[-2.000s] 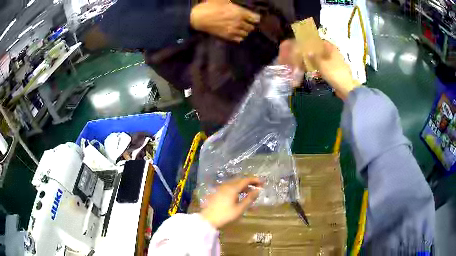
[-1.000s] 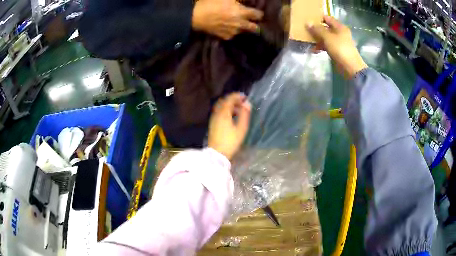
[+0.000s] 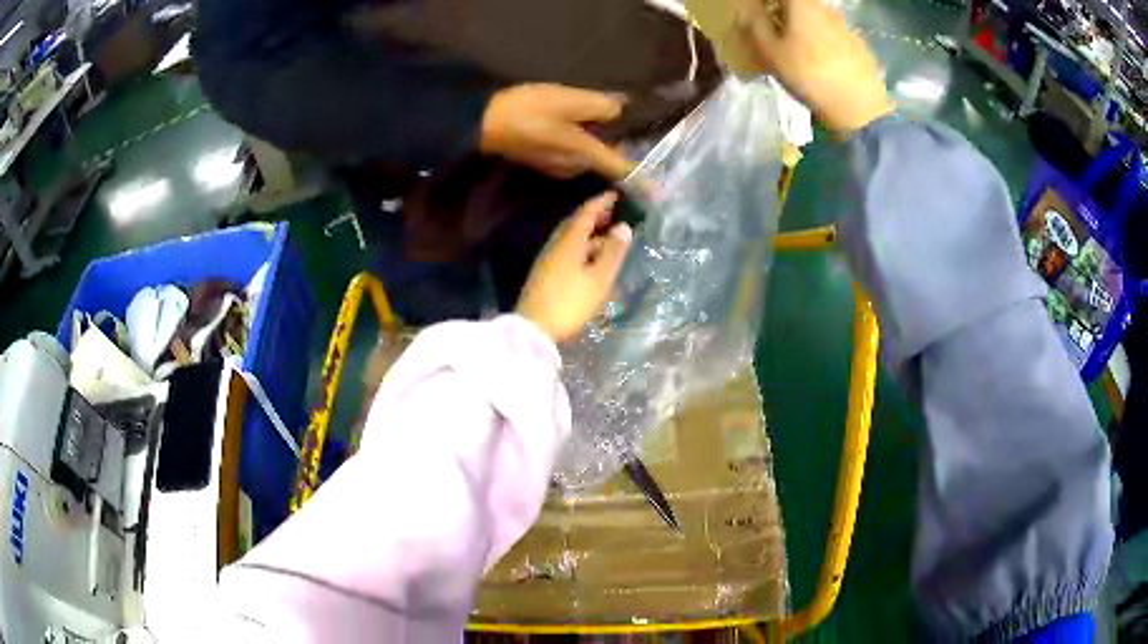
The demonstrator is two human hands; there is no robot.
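Observation:
My right hand [image 3: 825, 63], in a grey sleeve, grips a tan card [image 3: 720, 28] at the top of a clear plastic bag [image 3: 692, 264]. The bag hangs down over the cardboard top [image 3: 718, 503]. My left hand [image 3: 577, 271], in a pink sleeve, is at the bag's left edge with fingers curled; whether it pinches the film cannot be told. Dark brown fabric [image 3: 567, 44] lies beyond, by another person's hand [image 3: 548, 126], whose fingers reach the bag's upper left edge. A dark blade [image 3: 655, 497] sticks out from under the bag's lower end.
A yellow trolley frame [image 3: 860, 415] surrounds the cardboard. At left are a white sewing machine [image 3: 32, 491], a black phone [image 3: 189, 428] on the table and a blue bin [image 3: 271, 327] of scraps. A person in dark clothing [image 3: 315, 88] stands opposite. A blue printed bag [image 3: 1076, 271] is at right.
My right hand has risen with the card and bag. My left hand has moved up from the bag's lower part to its left edge. The other person's hand has lowered to the bag.

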